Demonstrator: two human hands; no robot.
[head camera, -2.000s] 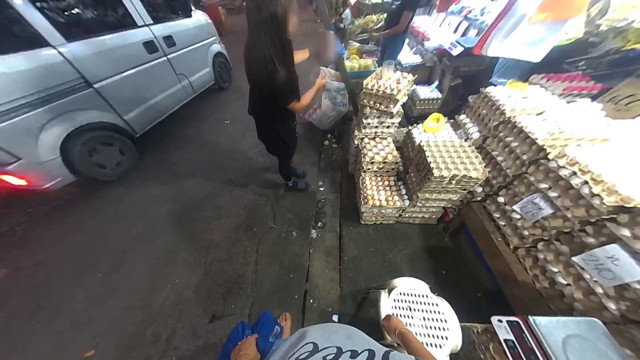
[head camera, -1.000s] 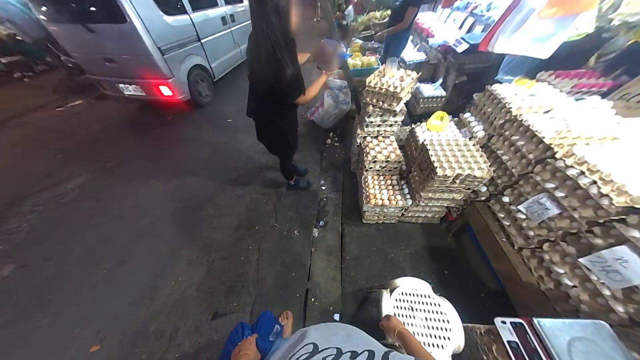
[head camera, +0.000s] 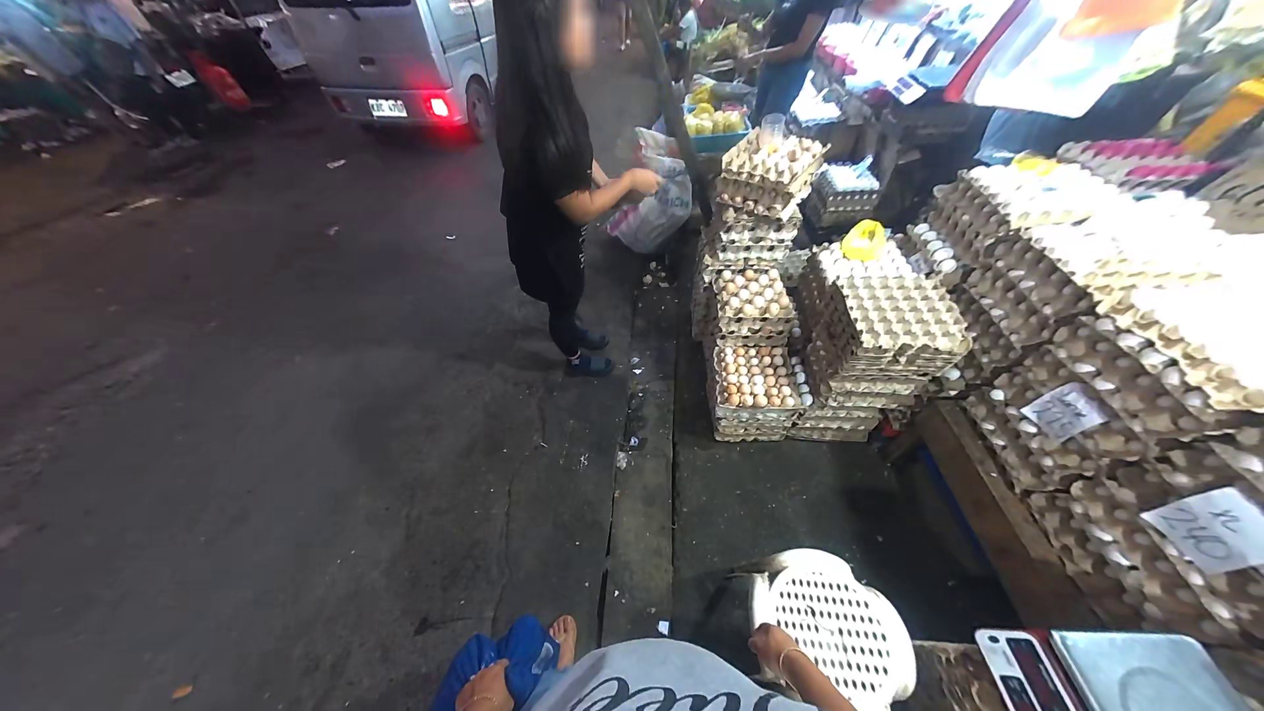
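Observation:
My left hand (head camera: 485, 686) rests on my blue-clothed leg at the bottom of the view; its fingers are hard to make out. My right hand (head camera: 770, 647), with a thin band at the wrist, lies at the left edge of a white plastic chair (head camera: 839, 627) with a perforated surface. Whether it grips the edge cannot be told. Right of the chair, a digital scale (head camera: 1136, 671) with a metal plate sits on a wooden surface. Ahead of the chair stand stacked egg trays (head camera: 755, 380) with brown and white eggs, beside a stack of empty-looking cardboard trays (head camera: 904, 316) topped by a yellow bag (head camera: 864, 240).
A person in black (head camera: 543, 178) stands on the pavement, holding a filled plastic bag (head camera: 657, 207). A silver van (head camera: 385, 59) with a lit tail light is on the road. More egg trays (head camera: 1057, 395) with price cards are piled on a wooden stand at right.
The silver van has moved away up the road, from close at the left to farther off. The standing person's hands have moved lower toward the plastic bag. My own hands have hardly moved.

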